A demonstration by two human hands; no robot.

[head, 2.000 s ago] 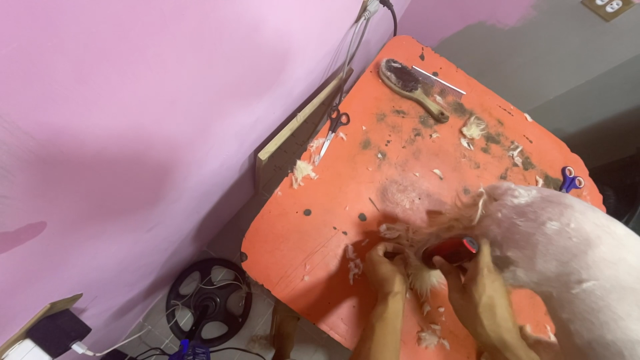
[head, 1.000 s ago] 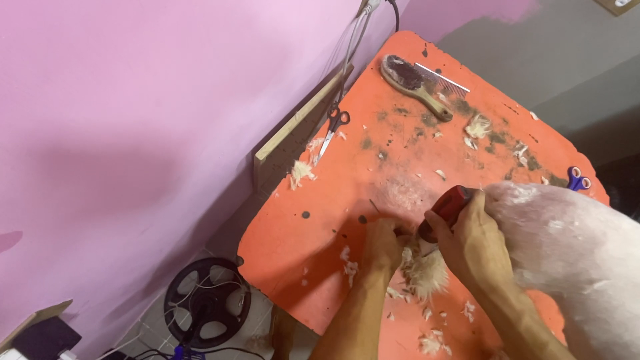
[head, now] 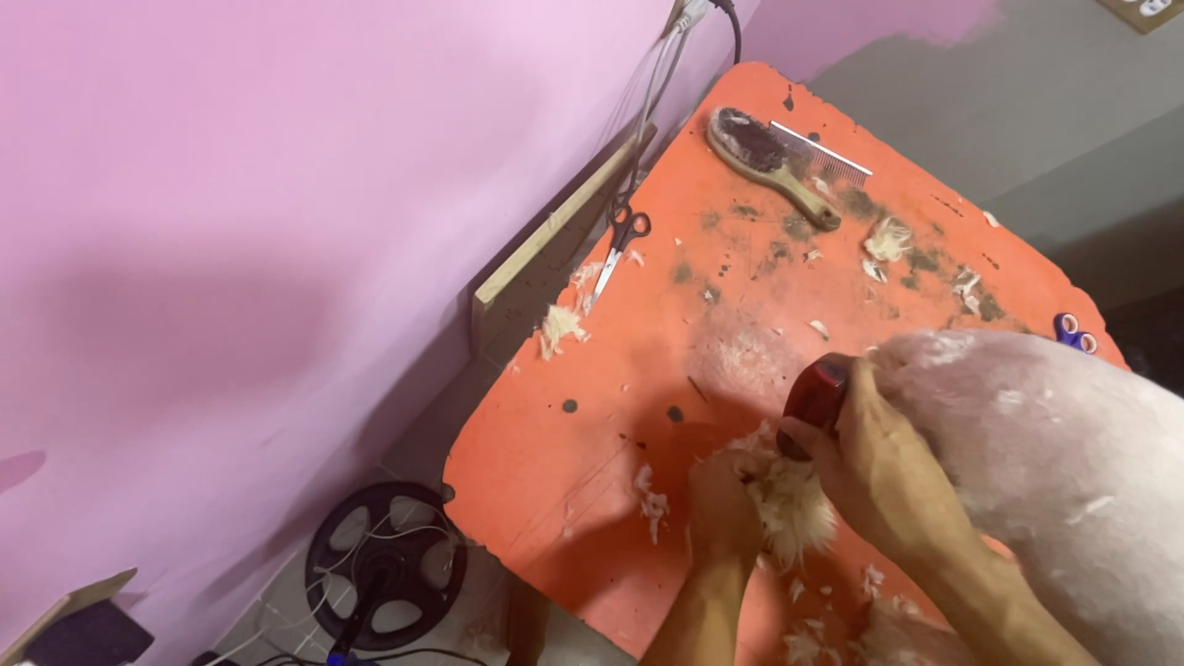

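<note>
My right hand (head: 856, 439) grips a red and black electric hair clipper (head: 816, 398), its lower end close to a tuft of cream fur (head: 794, 509). Just left of it, my left hand (head: 726, 504) is closed on the furry end of what appears to be the animal's limb; its fingertips are partly hidden. The closely clipped, pale body of the animal (head: 1045, 444), seemingly a dog, fills the right side. Both hands are low over the orange tabletop (head: 592, 472), beside the animal.
A wooden-handled bristle brush (head: 772, 166) and a metal comb (head: 823, 150) lie at the far end. Black-handled scissors (head: 618, 245) rest at the left edge, purple-handled scissors (head: 1075, 333) at the right. Loose fur clumps (head: 888, 239) dot the top. A wooden board (head: 564, 217) stands by the pink wall.
Since two seconds ago, the clipper has gone from lying nearly level to a steeper tilt, and my right hand has turned with it. My left hand remains at the furry end.
</note>
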